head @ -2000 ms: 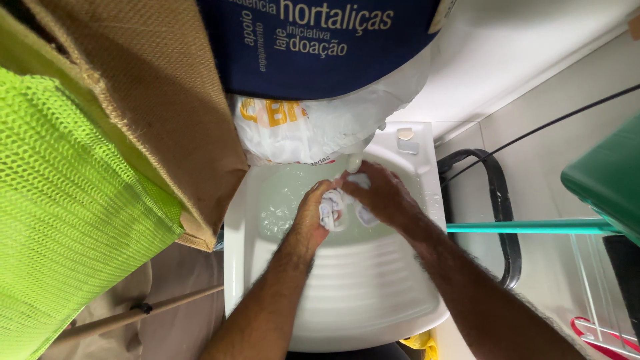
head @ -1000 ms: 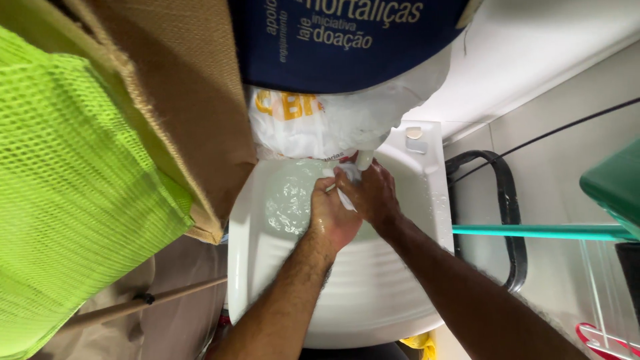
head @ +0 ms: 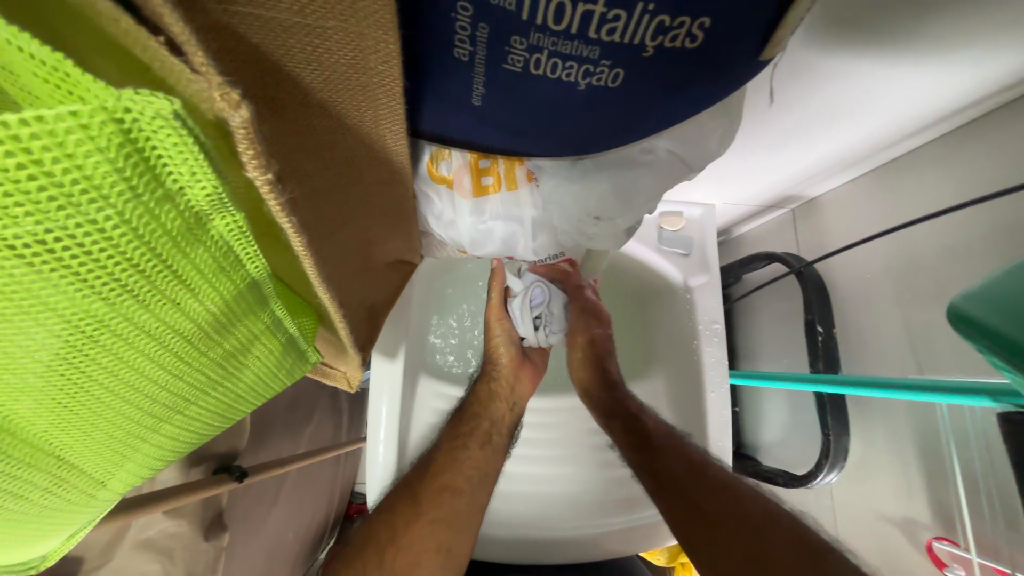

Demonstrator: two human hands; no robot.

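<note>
A bunched white cloth (head: 538, 308) is held between both hands over a white laundry sink (head: 560, 512). My left hand (head: 510, 344) cups it from the left and below, thumb side up. My right hand (head: 588, 328) presses against its right side, fingers curled over the top. Cloudy water (head: 456, 328) with bubbles lies in the basin under the hands. Part of a pale spout (head: 594, 262) shows just beyond the right hand, below a white plastic bag (head: 512, 200).
A dark blue printed bag (head: 592, 80) hangs over the back of the sink. Burlap (head: 328, 120) and green mesh bags (head: 120, 280) crowd the left. At right are a black frame (head: 824, 344), a teal pole (head: 872, 386), a cable and a green container (head: 992, 320). A wooden stick (head: 296, 464) leans at lower left.
The hands have moved from a tight, overlapping grip to either side of the cloth, which shows more fully between them now.
</note>
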